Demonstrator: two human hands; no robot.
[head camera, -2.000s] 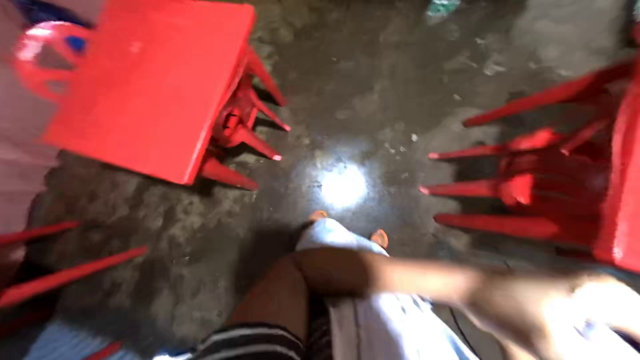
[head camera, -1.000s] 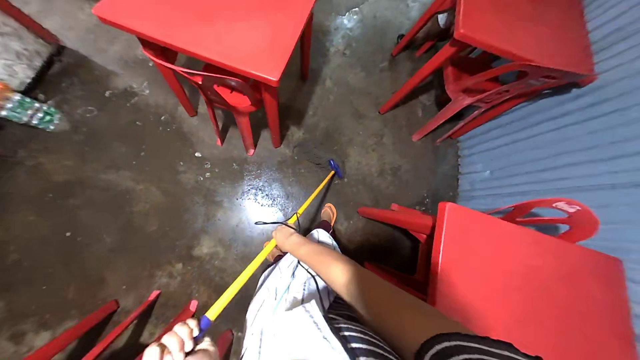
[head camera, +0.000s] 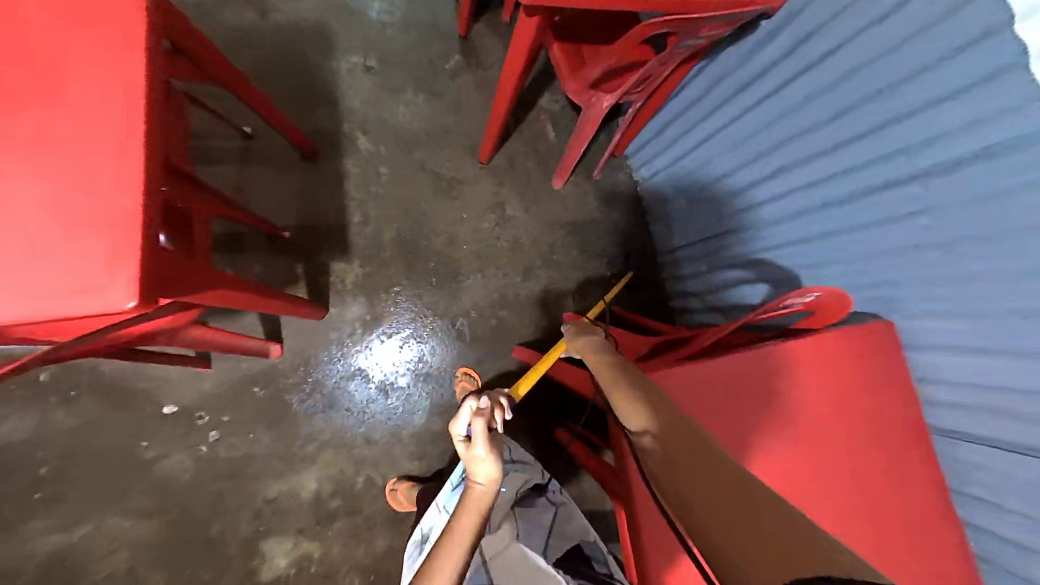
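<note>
Both hands grip a yellow pole (head camera: 539, 370) that slants from my body up and right across the floor. My left hand (head camera: 481, 418) is closed around its near end, where a bit of blue shows. Farther along the pole, my right hand (head camera: 583, 336) holds it beside the legs of a red plastic chair (head camera: 691, 345). The pole's far end runs into dark shadow near the wall's foot, and what is on that end cannot be made out. A thin dark cord hangs along my right forearm.
A red table (head camera: 812, 439) is close on the right, against a grey-blue corrugated wall (head camera: 845, 162). Another red table (head camera: 69, 162) with chairs stands at left. A red chair (head camera: 597, 77) sits at the top by a table. The concrete floor (head camera: 422, 211) looks wet.
The view has turned toward the corrugated wall. The pole's far end, which had a blue head on the open floor one second ago, now lies in shadow near the right-hand chair and wall.
</note>
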